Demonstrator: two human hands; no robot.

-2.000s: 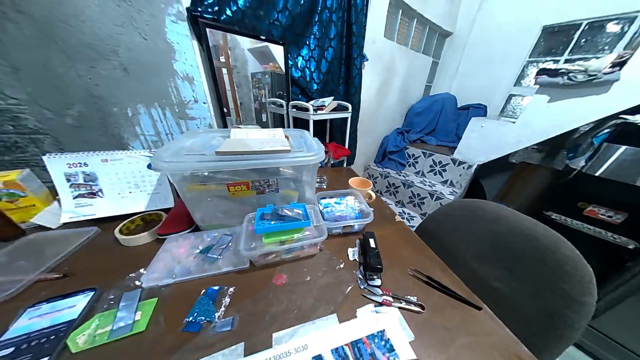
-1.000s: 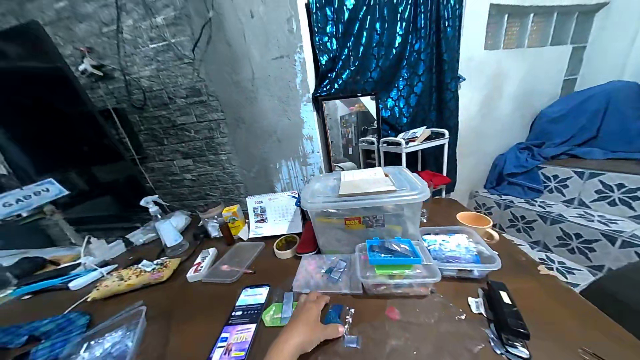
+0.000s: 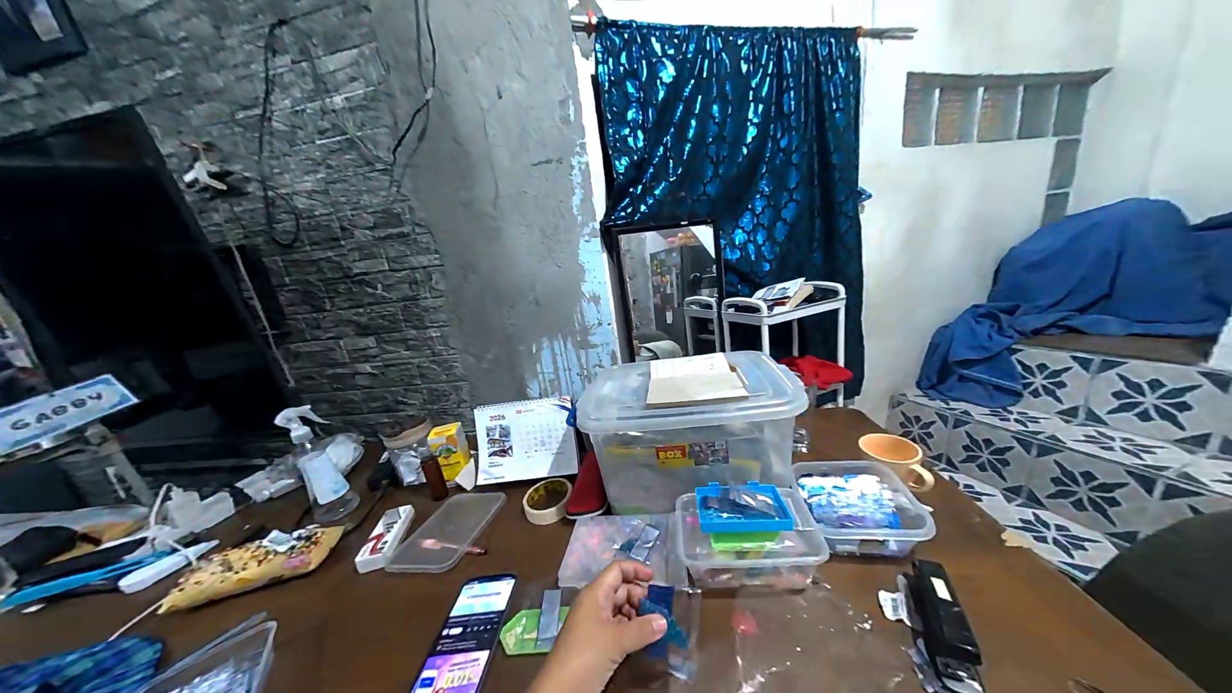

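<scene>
My left hand reaches in from the bottom middle, its fingers curled and its thumb pointing right. Its fingertips and thumb are at the left edge of a small blue plastic packet; whether they pinch it is unclear. Just left of the hand lie a green card with a grey strip across it, and a lit smartphone. Beyond the fingers is a flat clear lid with small packets on it. A clear tub carries a blue tray. My right hand is out of view.
A large lidded plastic box stands behind, beside a desk calendar and tape roll. On the right are a tub of packets, an orange cup and a black stapler. A patterned pouch lies left.
My left hand, absent from the oldest frame, has come in at the blue packet, which lay on the table there. The view has swung left.
</scene>
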